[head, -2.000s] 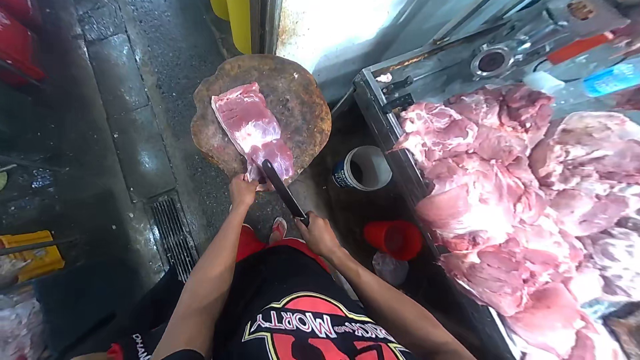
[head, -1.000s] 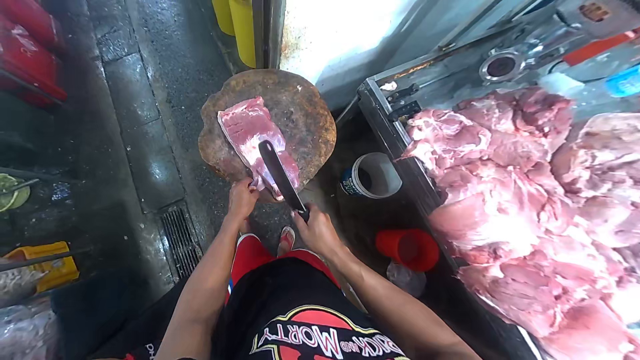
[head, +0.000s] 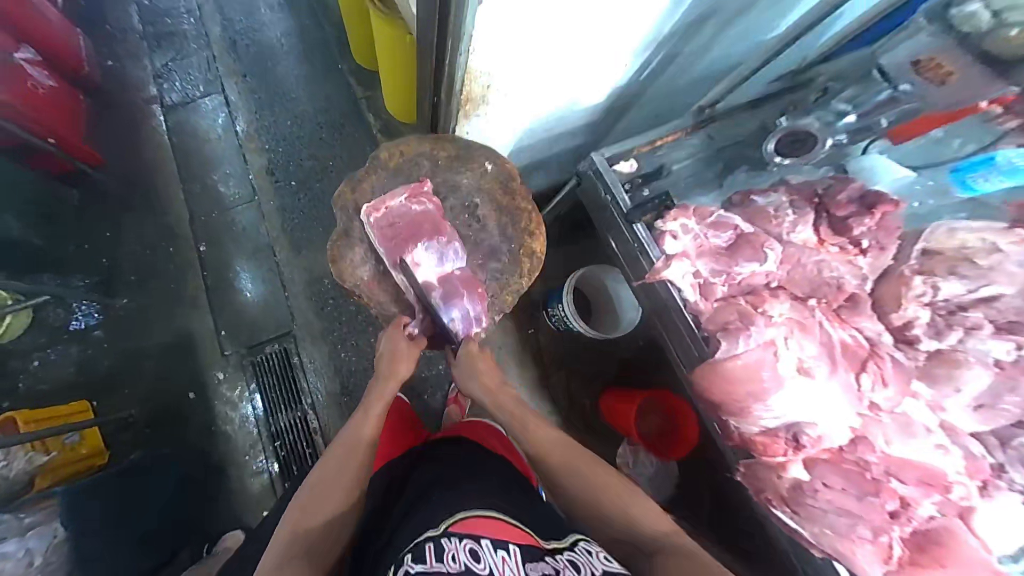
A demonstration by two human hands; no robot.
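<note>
A slab of raw meat (head: 420,232) lies on a round wooden chopping block (head: 504,208), near its left and front part. My right hand (head: 474,370) grips the handle of a long dark-bladed knife (head: 426,300), whose blade stands edge-down along the left side of the slab. Just left of it, my left hand (head: 398,350) pinches a strip of meat at the slab's near left corner, by the block's front edge. The knife's handle is mostly hidden in my right hand.
Right of the block stand a white bucket (head: 604,302) and a red bucket (head: 656,420). A metal table (head: 668,336) farther right bears a large heap of raw meat (head: 800,360). Yellow containers (head: 394,72) stand behind the block. A floor drain grate (head: 284,408) lies at left.
The knife, flat over the slab one second ago, is now turned edge-down at its left side. My right hand has moved closer to my left hand, which still holds the meat's near end.
</note>
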